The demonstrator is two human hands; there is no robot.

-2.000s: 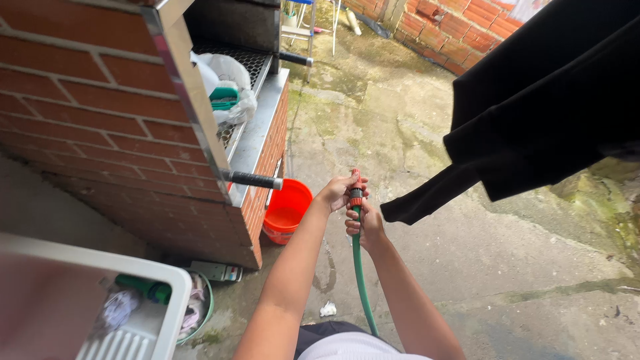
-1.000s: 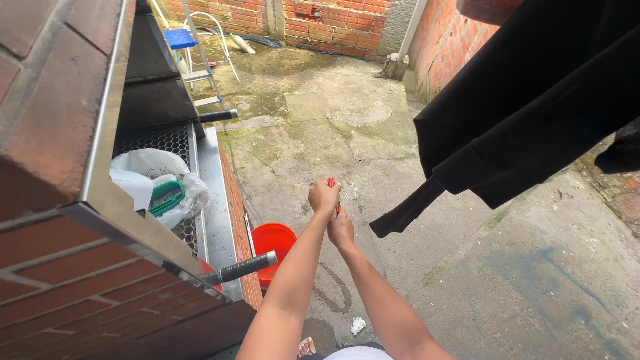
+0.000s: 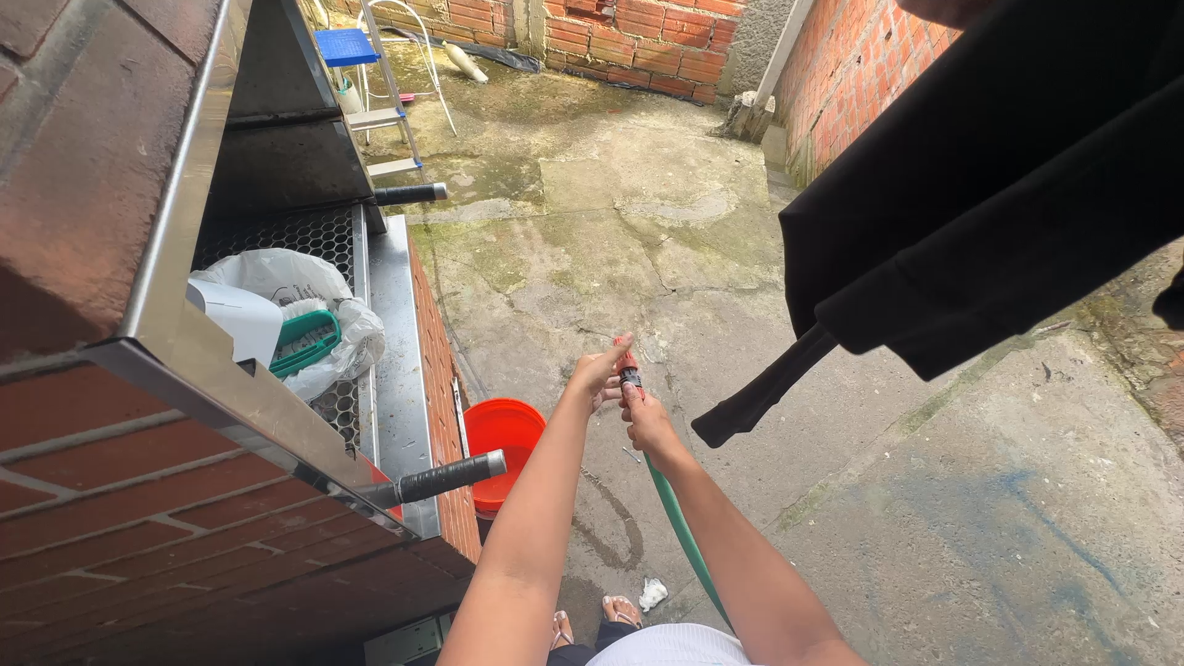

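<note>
A red and black hose nozzle (image 3: 630,370) is held in front of me, with a green garden hose (image 3: 683,532) running from it down past my right forearm. My right hand (image 3: 650,424) is closed around the nozzle's lower end, where the hose joins. At the nozzle's upper red part is my left hand (image 3: 599,375), its thumb against the red part and its other fingers partly spread beside it. Whether water comes out cannot be told. Left of my left forearm, a red plastic bucket (image 3: 504,416) stands on the concrete floor.
A brick barbecue (image 3: 139,472) with a black-wrapped handle (image 3: 449,476) fills the left; its grate holds a plastic bag (image 3: 356,342) and a green brush (image 3: 305,342). Black clothing (image 3: 925,240) hangs at right. A stepladder (image 3: 375,118) stands at the back, before brick walls (image 3: 647,42).
My left hand's fingers have loosened from around the nozzle, so more of its red part shows than one second ago. The view has shifted, and the white basin seen at lower left earlier is out of frame.
</note>
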